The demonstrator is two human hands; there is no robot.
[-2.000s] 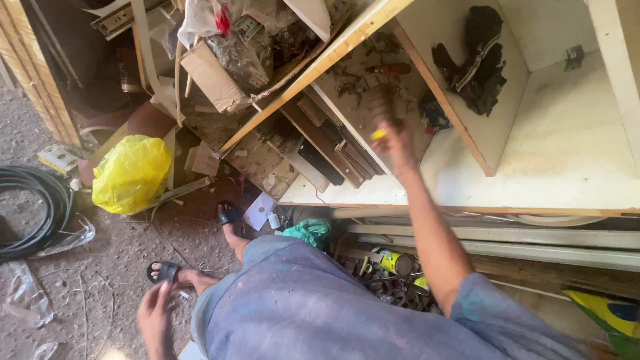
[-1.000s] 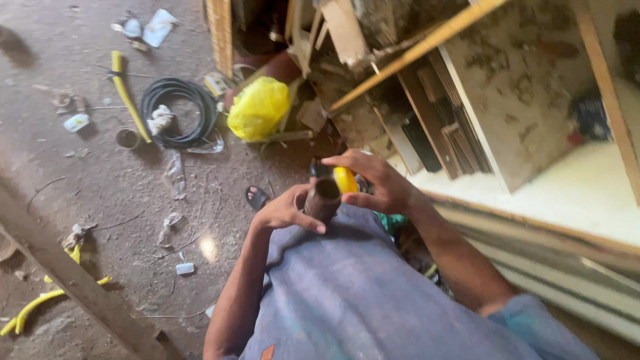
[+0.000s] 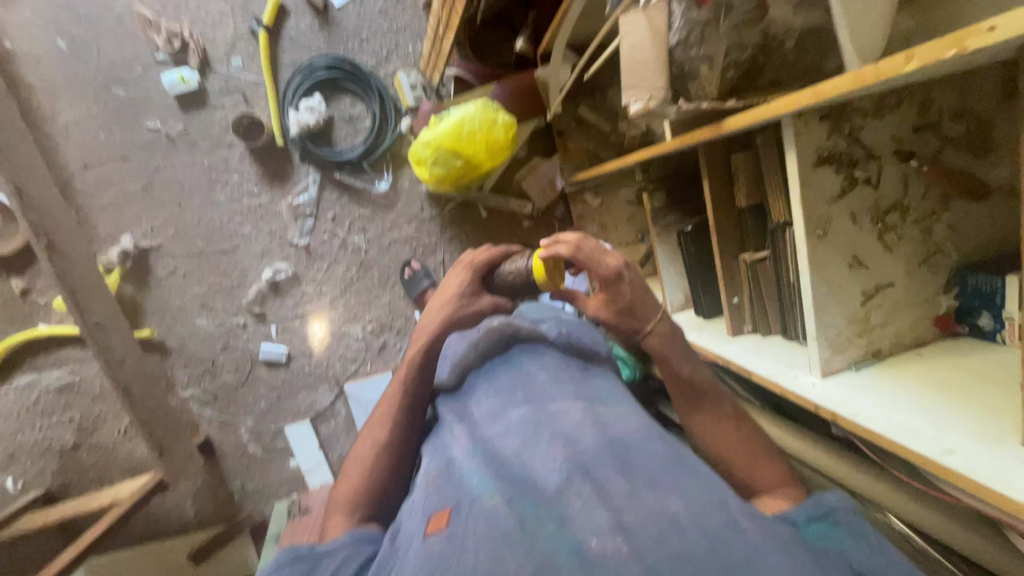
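Note:
My left hand (image 3: 478,290) is wrapped around a dark brown jar (image 3: 512,274) in front of my waist. The jar lies tilted on its side, its capped end toward the right. A round yellow lid (image 3: 549,270) sits on that end, and the fingers and thumb of my right hand (image 3: 598,276) grip its rim. Whether the lid is fully seated cannot be told. Part of the jar is hidden behind my left fingers.
A wooden shelf unit (image 3: 920,400) with upright boards stands at the right. On the ground lie a yellow plastic bag (image 3: 464,146), a coil of black hose (image 3: 384,104) and yellow tubing (image 3: 270,72). A wooden beam (image 3: 88,240) crosses the left side.
My right hand, at the shelves two seconds ago, is now at my waist with the yellow lid. One second ago the jar's mouth showed uncovered; now the lid covers it. The view has swung.

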